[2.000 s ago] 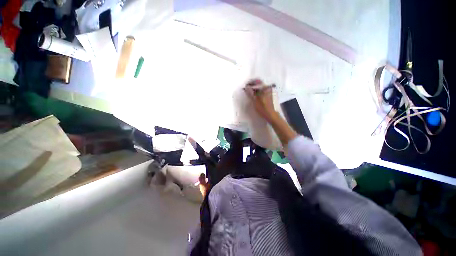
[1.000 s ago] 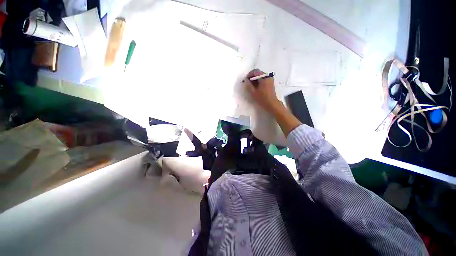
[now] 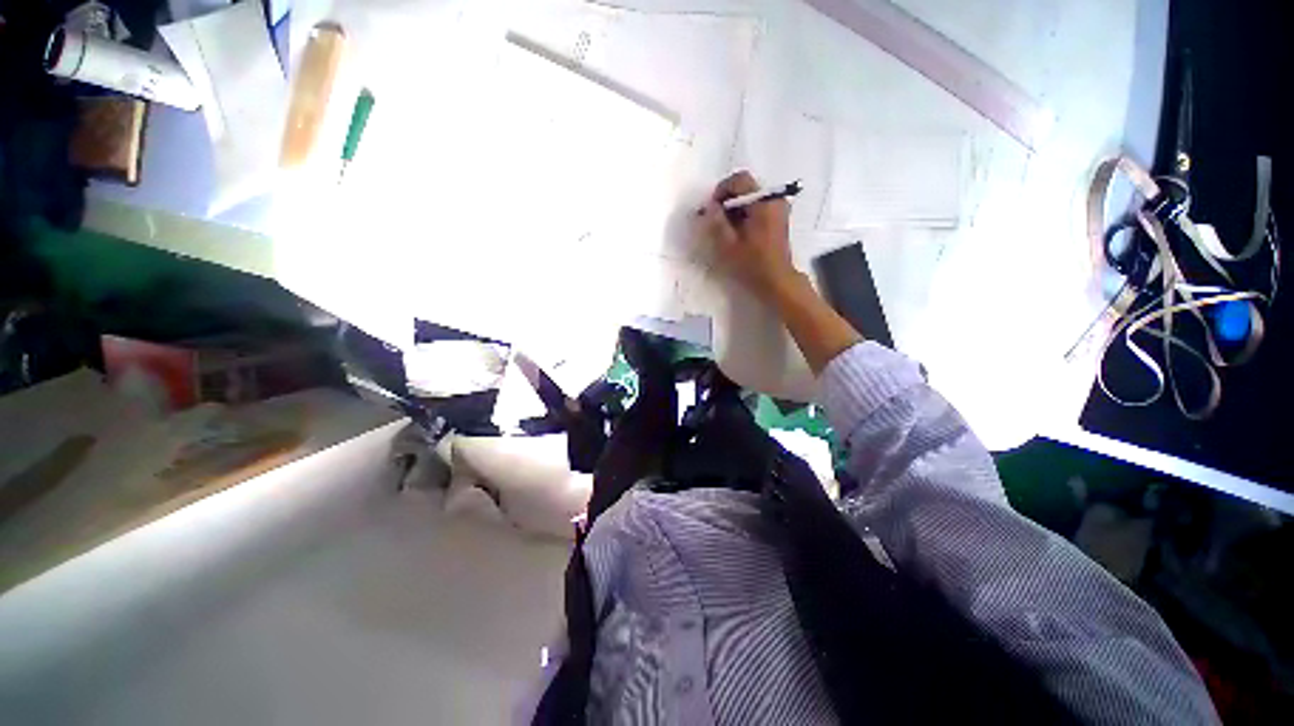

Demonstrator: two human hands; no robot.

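My right hand [image 3: 754, 241] is bare and holds a black and white pen [image 3: 764, 196], its tip end near the white pattern paper [image 3: 610, 199]. The paper is overexposed, with faint drawn lines to the right of and above the hand. A narrow strip [image 3: 589, 78] lies on it up and left of the hand. A dark grey block [image 3: 852, 291] lies just right of my forearm. A pinkish clear ruler [image 3: 944, 68] lies slanted at the top right. My left hand is not visible.
A tangled tape measure [image 3: 1192, 305] with a blue round item [image 3: 1232, 321] lies on the black surface at right. A green stick [image 3: 358, 125], a tan wooden strip [image 3: 312, 94] and a white paper roll [image 3: 121, 67] are at upper left. Large paper [image 3: 284, 596] fills the lower left.
The view has shifted slightly, with things at left higher and further left. The right hand still holds the pen, which now slants more upward to the right. A small part of a hand seen earlier near my waist is gone.
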